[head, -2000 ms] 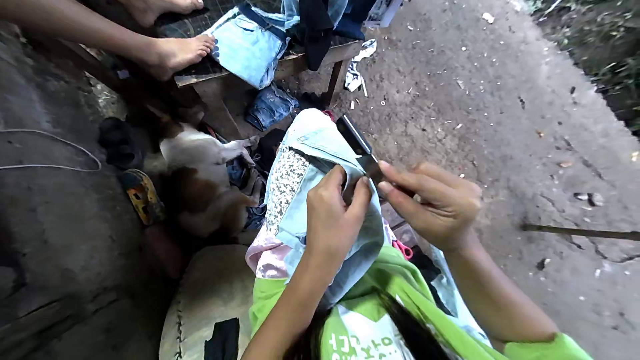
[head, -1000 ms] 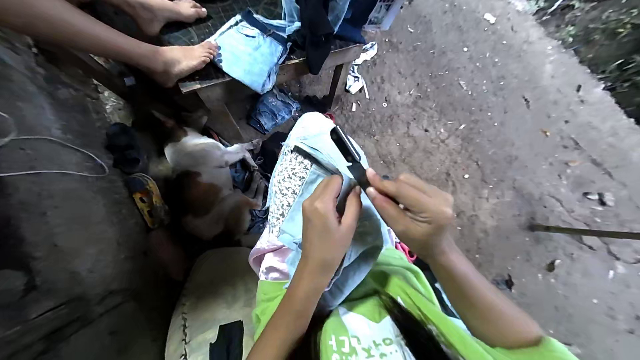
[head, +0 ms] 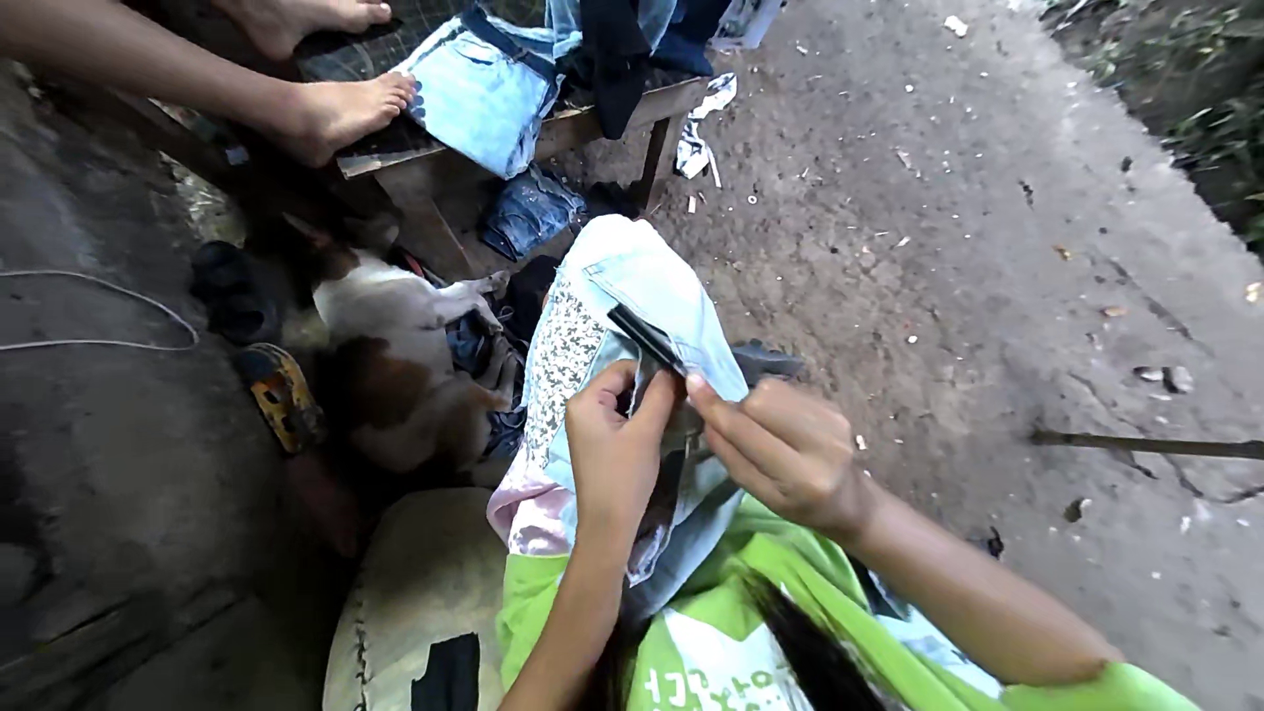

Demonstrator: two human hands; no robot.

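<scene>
Light blue denim cloth lies over my lap, with a floral-print fabric and a pink fabric along its left side. My left hand pinches the denim's edge between thumb and fingers. Close beside it, my right hand grips the lower end of a dark strip-like object, whose exact kind I cannot tell. The strip slants up and left across the denim. Dark material shows below my fingertips, partly hidden by the hands and folds.
Another person's bare feet rest on a wooden bench beside folded jeans. A brown-and-white dog lies to my left. Near it are a sandal and a cushioned seat. A stick lies on the ground at right.
The dark strip now slants across the denim lower than before, closer to the cloth's middle. My right hand has stayed beside my left throughout, its fingers shifted on the strip.
</scene>
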